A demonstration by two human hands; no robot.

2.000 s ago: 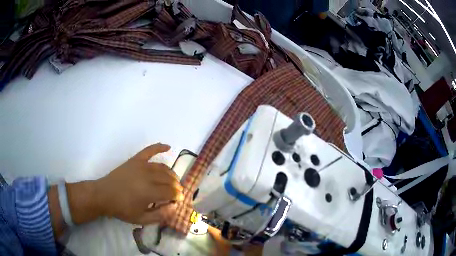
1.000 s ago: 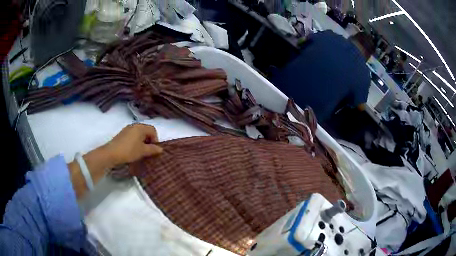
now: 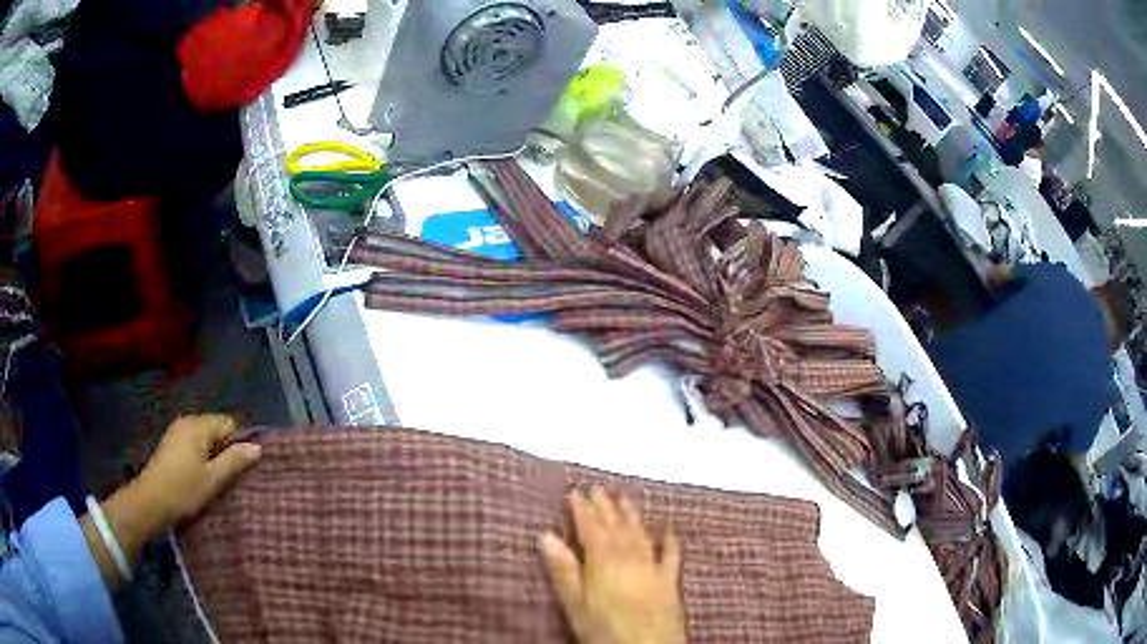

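A reddish-brown checked garment panel (image 3: 415, 541) lies spread over the white table's near part, its left end past the table's edge. My left hand (image 3: 189, 472) grips its upper left corner between thumb and fingers. My right hand (image 3: 619, 572) lies flat on the panel with fingers apart, its wrist cut off by the bottom edge. The panel's right end is notched. A knotted bundle of brown striped strips (image 3: 742, 333) lies just beyond the panel. The sewing machine is out of view.
Scissors with yellow and green handles (image 3: 340, 176) lie at the table's far left edge. A grey box with a round vent (image 3: 484, 76) stands behind the bundle. A red crate (image 3: 107, 271) is on the floor at left. A person in dark blue (image 3: 1031, 359) is at right.
The view has swung left, and the machine head has left the picture. My left hand has drawn the panel leftward, past the table's edge. My right hand has come into view on the panel.
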